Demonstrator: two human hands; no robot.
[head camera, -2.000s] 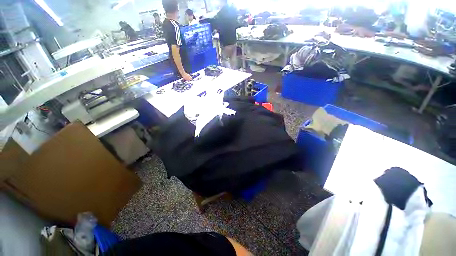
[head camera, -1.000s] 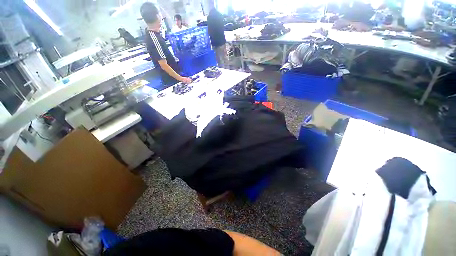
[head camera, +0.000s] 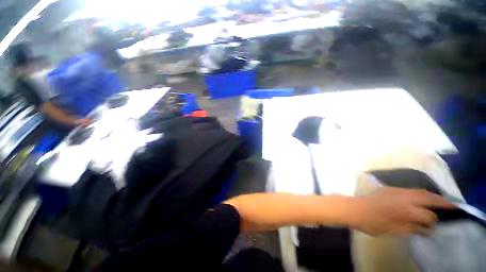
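Note:
My left hand (head camera: 399, 210) reaches in from the lower middle to the right, blurred, over a dark cloth piece (head camera: 407, 179) on the cream sleeve board (head camera: 375, 254). Its fingers lie on or at the cloth; a grip cannot be made out. Pale grey-white cloth (head camera: 453, 247) lies just below the fingers. Left of the board lies a white panel with a thin black stripe (head camera: 313, 169), a rounded black part (head camera: 309, 130) at its far end and a dark block (head camera: 325, 248) at its near end. My right hand is out of view.
A white board (head camera: 367, 109) extends beyond the sleeve board. A large black cloth heap (head camera: 186, 159) lies left of it. Blue crates (head camera: 231, 83) stand beyond. A person (head camera: 40, 93) stands at a white table (head camera: 152, 103) at the far left.
The view has swung right, bringing more of the sleeve board in. My left forearm and hand have come into view across the board; earlier only part of the arm showed at the bottom.

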